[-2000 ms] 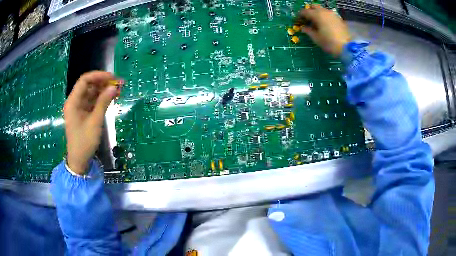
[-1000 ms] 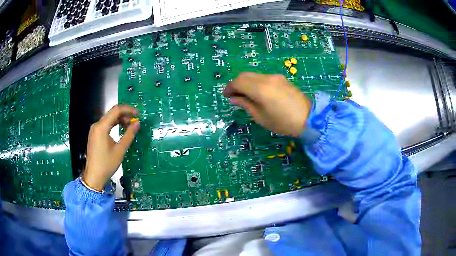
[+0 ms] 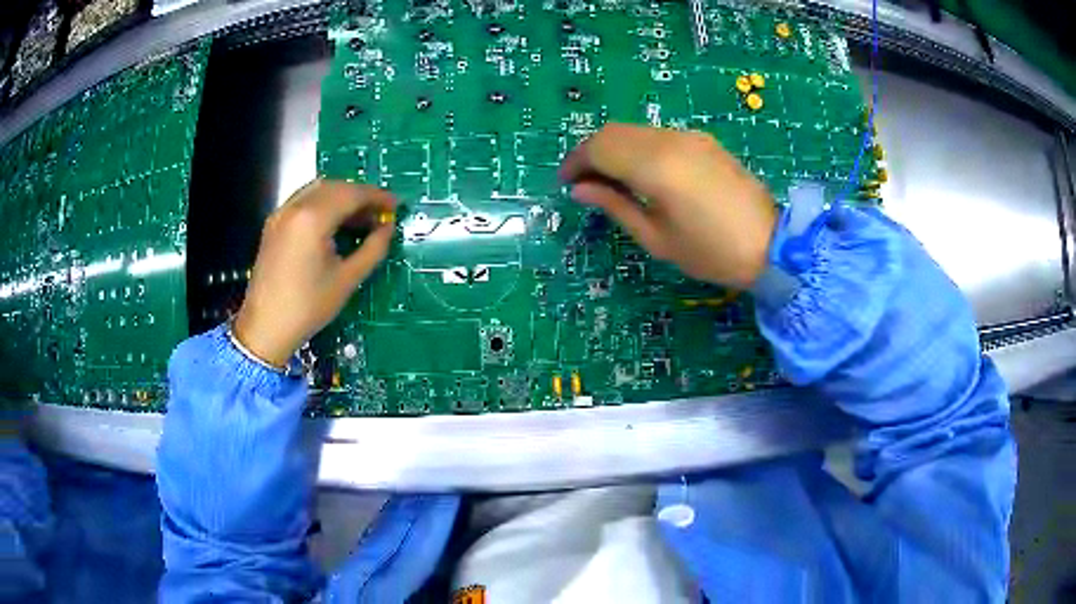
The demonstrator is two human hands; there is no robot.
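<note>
A large green printed circuit board (image 3: 448, 336) lies in front of me on the conveyor. My left hand (image 3: 313, 262) is over the board's left part, with a small yellow capacitor (image 3: 386, 217) pinched between thumb and fingertips. My right hand (image 3: 673, 195) is over the board's middle, fingers bent down and thumb near them; its fingertips are blurred and I cannot tell if they hold a part. Round yellow capacitors (image 3: 752, 90) lie in a small group at the upper right of the board. Two upright yellow capacitors (image 3: 566, 385) stand near its front edge.
A second green board (image 3: 94, 236) lies to the left, past a dark gap. Silver conveyor rail (image 3: 507, 451) runs along the front. Bare metal (image 3: 968, 177) shows at right. A thin blue cord (image 3: 872, 106) hangs near my right sleeve. Parts bins (image 3: 100, 26) are at the upper left.
My right hand has moved from the round yellow capacitors at the upper right to the board's middle. My left hand has moved right, over the board, still with the yellow capacitor. The view has shifted.
</note>
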